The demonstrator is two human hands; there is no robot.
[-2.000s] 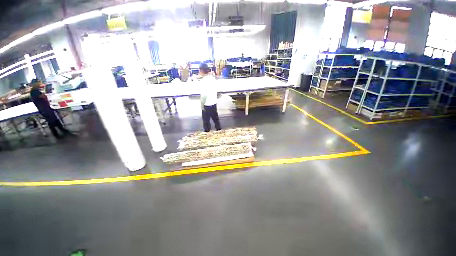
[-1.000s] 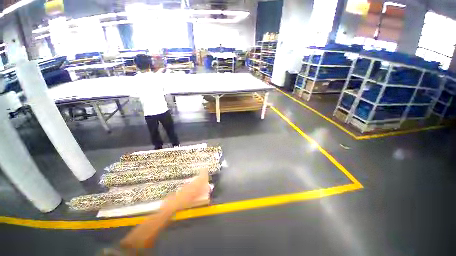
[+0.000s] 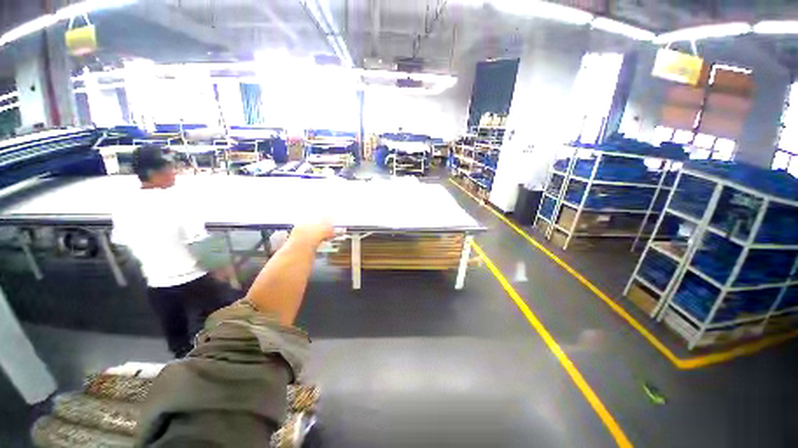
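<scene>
My left hand [image 3: 312,233] is stretched forward at the end of a bare forearm and an olive sleeve. It appears over the near edge of the long white table [image 3: 411,206], at a distance from it. The hand is small and blurred, so its finger shape is unclear, and no held object shows. Leopard-print rolls [image 3: 92,418] lie on the floor at the lower left, partly hidden by my sleeve. My right hand is not in view.
A person in a white top [image 3: 157,236] stands left of my arm, by the table. White racks with blue bundles [image 3: 604,188] stand at the right. Yellow lines [image 3: 560,341] cross the grey floor. A dark bin [image 3: 528,204] stands by the pillar. A white roll [image 3: 22,354] shows at the left edge.
The view has moved closer to the table. The leopard-print rolls have shifted to the lower left. My left arm came into view and now reaches higher, over the table instead of the rolls.
</scene>
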